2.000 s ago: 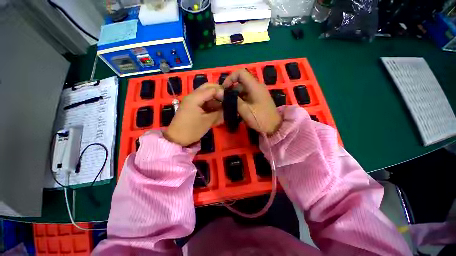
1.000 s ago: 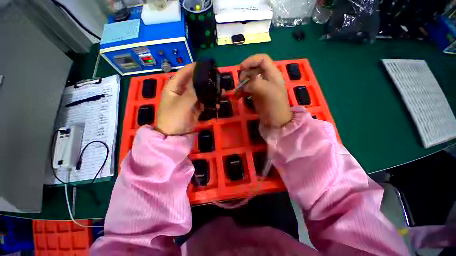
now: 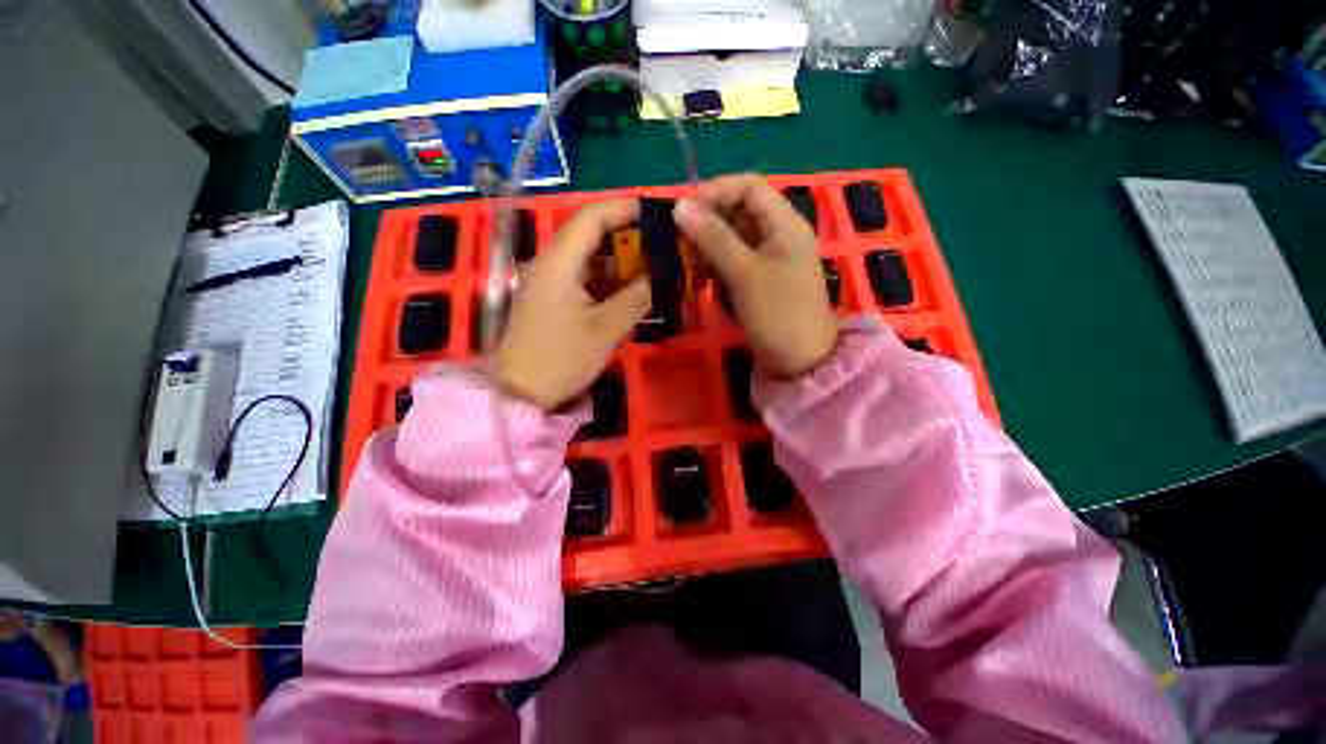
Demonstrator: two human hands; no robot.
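Observation:
My left hand (image 3: 572, 313) and my right hand (image 3: 766, 273) hold a matte black strip-like part (image 3: 660, 250) between them over the red compartment tray (image 3: 673, 393). A small orange piece (image 3: 628, 253) shows beside the black part, next to my left fingers. Fingers hide much of both. A clear air hose (image 3: 596, 73) loops up behind my hands and comes down at the left of my left hand, where it is blurred. Small black watch units (image 3: 682, 484) sit in most visible tray pockets. One pocket below my hands holds no unit.
A blue control box (image 3: 422, 138) stands behind the tray at left. A clipboard (image 3: 276, 305) with a pen and a white adapter box (image 3: 195, 413) lies left. A printed sheet (image 3: 1239, 305) lies right. A white box (image 3: 723, 66) and plastic bags are behind. A second red tray (image 3: 172, 683) is lower left.
My hands have come together on the black part, which moved right from my left hand. The orange piece now shows. The hose now arches behind my hands instead of hanging below the right one.

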